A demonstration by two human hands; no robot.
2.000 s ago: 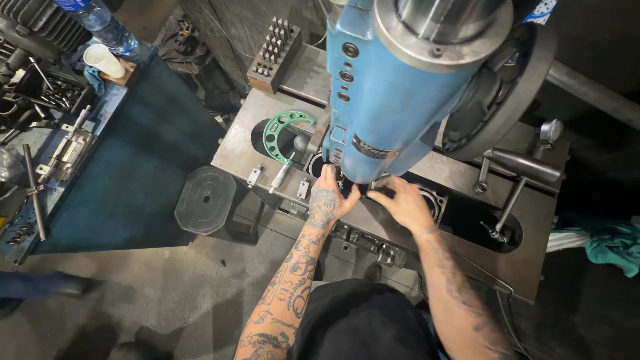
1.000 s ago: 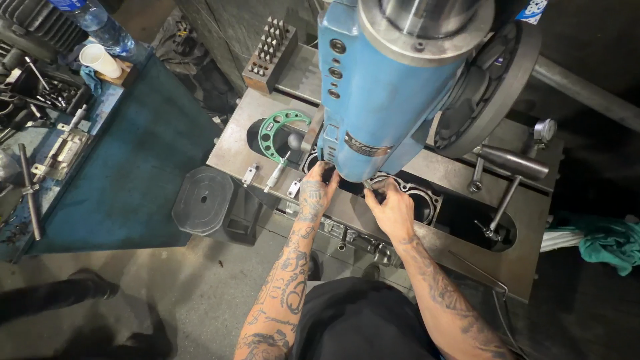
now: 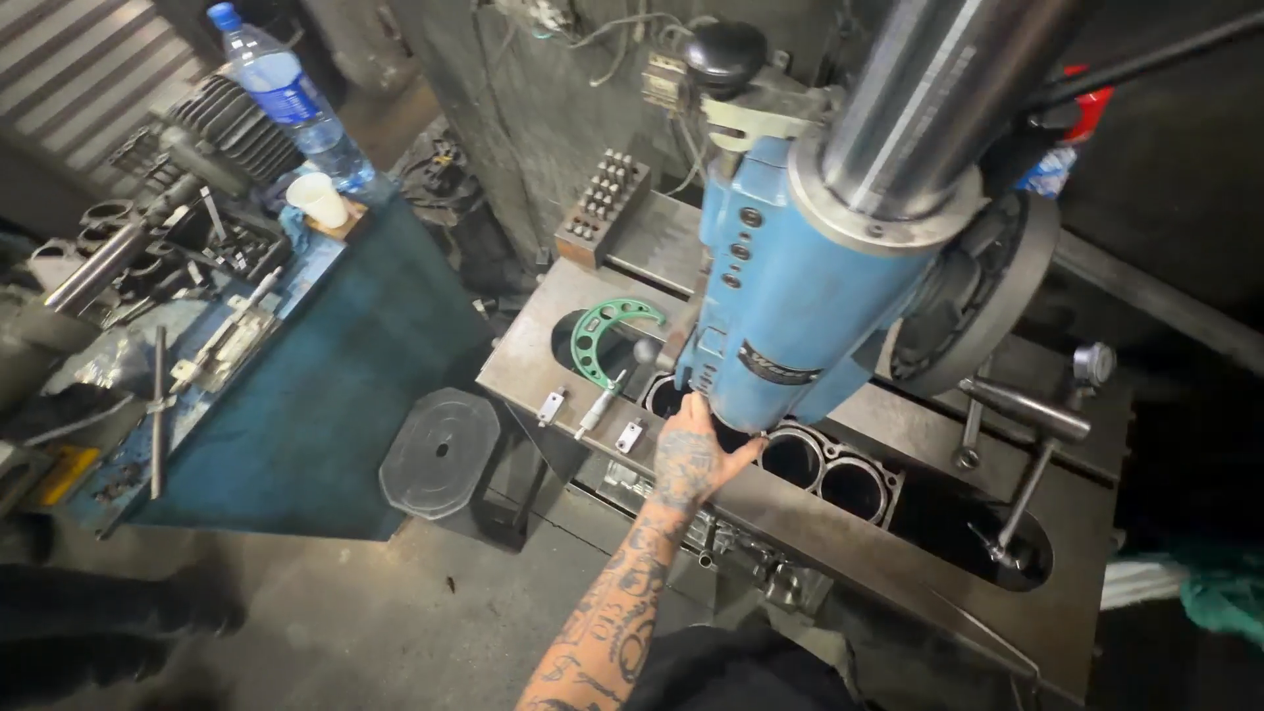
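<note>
My left hand [image 3: 691,459] touches the lower end of the blue boring machine head [image 3: 790,296], its thumb spread to the right and its fingertips partly hidden at the housing. Beneath the head lies an engine block [image 3: 834,459] with open cylinder bores. A green outside micrometer [image 3: 590,346] rests on the steel machine table [image 3: 790,523], left of my hand, near two small metal clamps. My right hand is out of view. Whether my left fingers grip anything cannot be made out.
A rack of metal pieces [image 3: 604,207] stands at the table's back left. Right of the head are a handwheel [image 3: 978,296], a lever [image 3: 1032,410] and a dial gauge [image 3: 1094,363]. A black stool [image 3: 439,454] and a blue bench [image 3: 326,395] with parts stand left.
My right hand, earlier beside the left at the machine head's lower end, has left the view. My left hand stays at the head, its thumb now spread. The view has shifted.
</note>
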